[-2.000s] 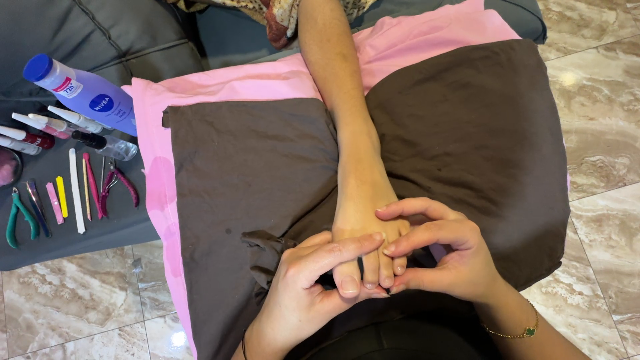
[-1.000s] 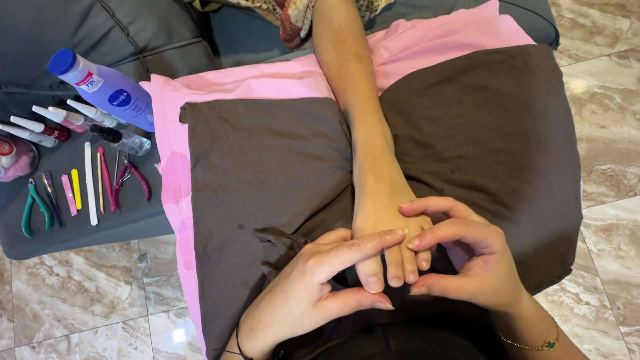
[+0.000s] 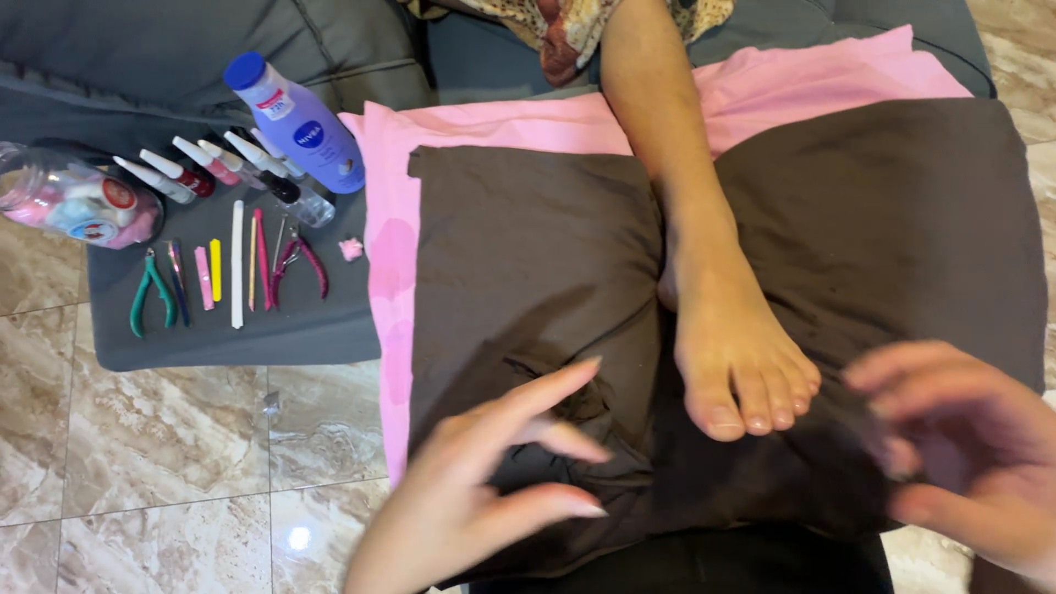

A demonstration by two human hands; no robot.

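Another person's bare foot (image 3: 730, 338) rests on a dark brown cloth (image 3: 536, 239) laid over a pink cloth (image 3: 392, 272). To the left of the toes is my left hand (image 3: 503, 470), fingers spread, holding nothing and not touching the foot. My right hand (image 3: 965, 445), somewhat blurred, hovers right of the toes with its fingers curved apart and nothing seen between them. The toenails look bare and pale. A crumpled dark fold of cloth (image 3: 577, 404) lies behind my left fingers.
On the grey seat at left lie green nippers (image 3: 151, 295), a white nail file (image 3: 238, 264), magenta nippers (image 3: 301, 264) and a pink tuft (image 3: 351, 249). Behind them are several nail polish bottles (image 3: 194, 177), a Nivea lotion bottle (image 3: 309, 136) and a jar of cotton balls (image 3: 91, 202).
Both hands have let go of the toes and moved apart, one to each side of the foot. The view has shifted, bringing more of the cotton jar into sight.
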